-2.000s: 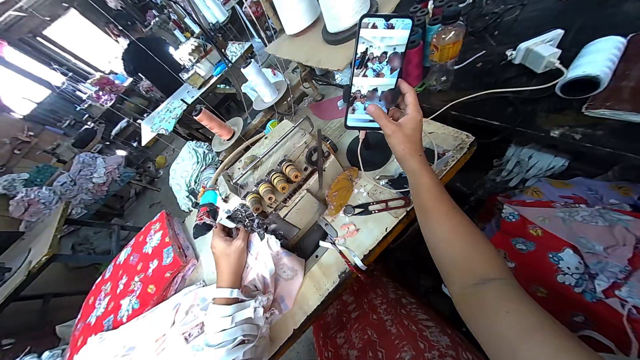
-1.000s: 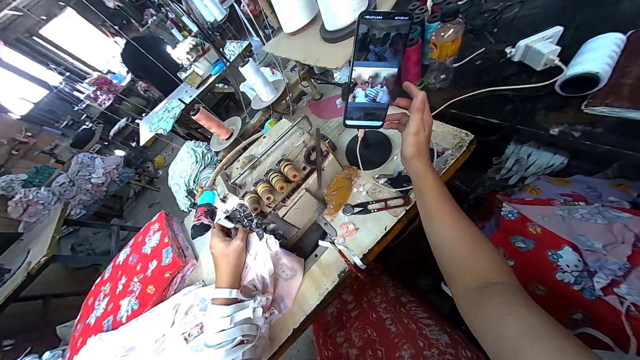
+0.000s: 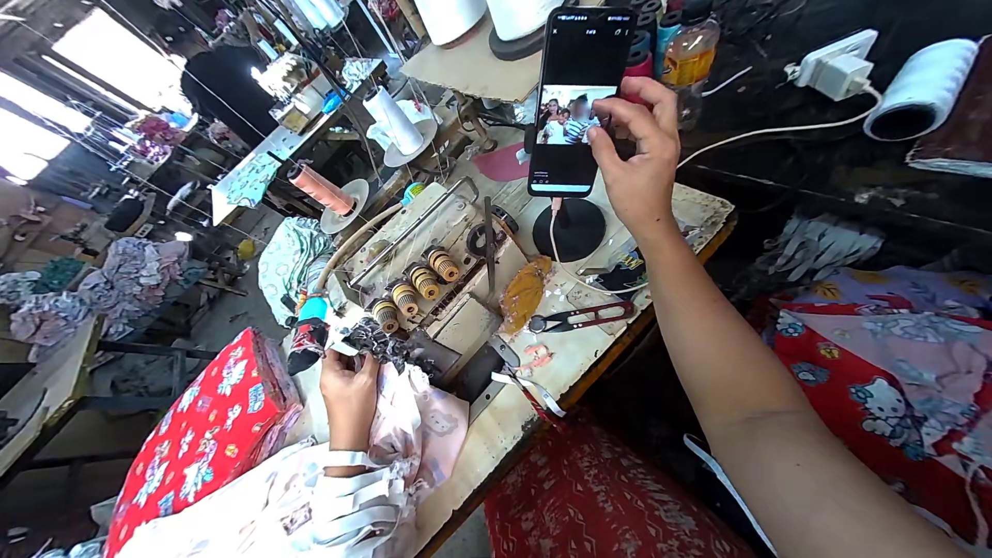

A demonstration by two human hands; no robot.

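Observation:
My right hand (image 3: 639, 147) is beside a smartphone (image 3: 581, 167), thumb and fingertips bent close together at the screen's right edge, where a photo shows. The phone stands upright above a round black base (image 3: 570, 230) with a cable in its lower end. My left hand (image 3: 349, 387) rests at the needle end of an overlock sewing machine (image 3: 457, 310), its fingers on pale printed fabric (image 3: 418, 418); the fingertips are partly hidden by dark scraps. White elastic loops (image 3: 349, 496) lie about the left wrist. Thread snips (image 3: 581, 318) lie on the table right of the machine.
Red printed fabric (image 3: 205, 418) is stacked at the left, and more printed cloth (image 3: 883, 387) lies at the right. Thread cones (image 3: 395, 120), a plastic bottle (image 3: 690, 58) and a charger in a socket (image 3: 837, 70) are beyond. A person in dark clothing (image 3: 229, 89) is at the back left.
My right hand's fingers have bent in toward the screen from their more extended pose a second ago. The picture on the phone has changed. My left hand has stayed at the machine.

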